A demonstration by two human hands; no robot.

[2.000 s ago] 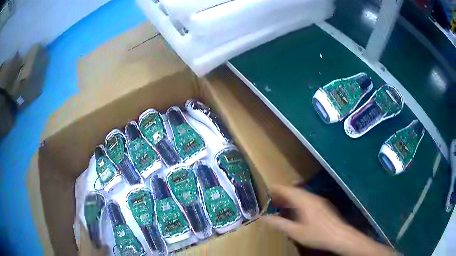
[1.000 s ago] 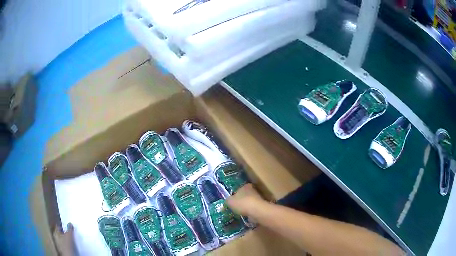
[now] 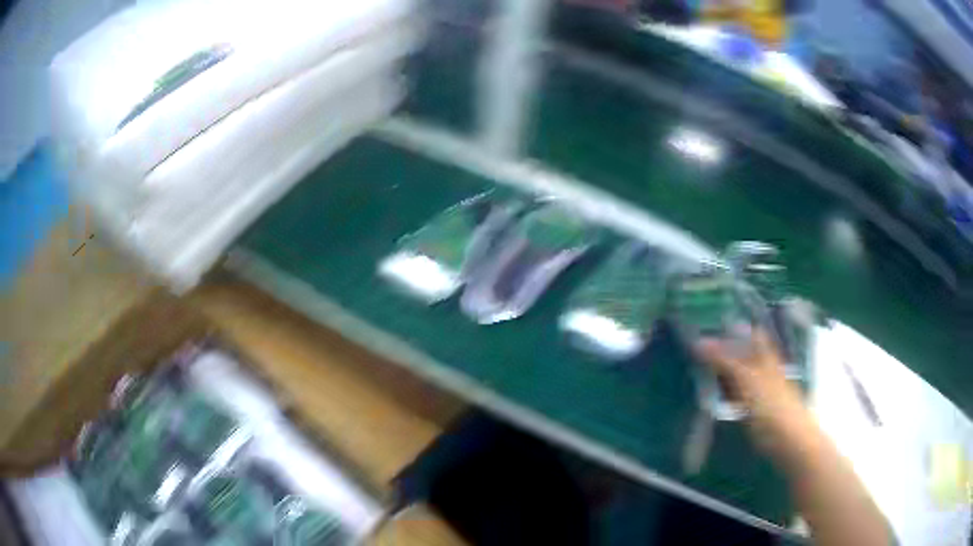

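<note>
Open handheld units with green boards lie on the green bench; one (image 3: pixel 432 251) is at the left, one (image 3: pixel 523 267) beside it with its narrow end towards me, and one (image 3: pixel 617 304) further right. My right hand (image 3: pixel 742 363) reaches over the bench and is on another unit (image 3: pixel 710 304) right of these. The picture is blurred, so I cannot tell whether its fingers are closed around it. My left hand is not in view. The carton (image 3: pixel 320 400) at the lower left holds several units (image 3: pixel 176 437), cut off by the lower edge.
White foam trays (image 3: pixel 267 128) are stacked at the upper left, with a unit on top. A pale post (image 3: pixel 517 85) stands behind the bench edge. A white sheet (image 3: pixel 896 427) with a thin dark tool (image 3: pixel 862 392) and a yellow slip (image 3: pixel 947 475) is at the right.
The view has swung right. My right hand has moved from the carton to a unit on the bench. My left hand has left the picture.
</note>
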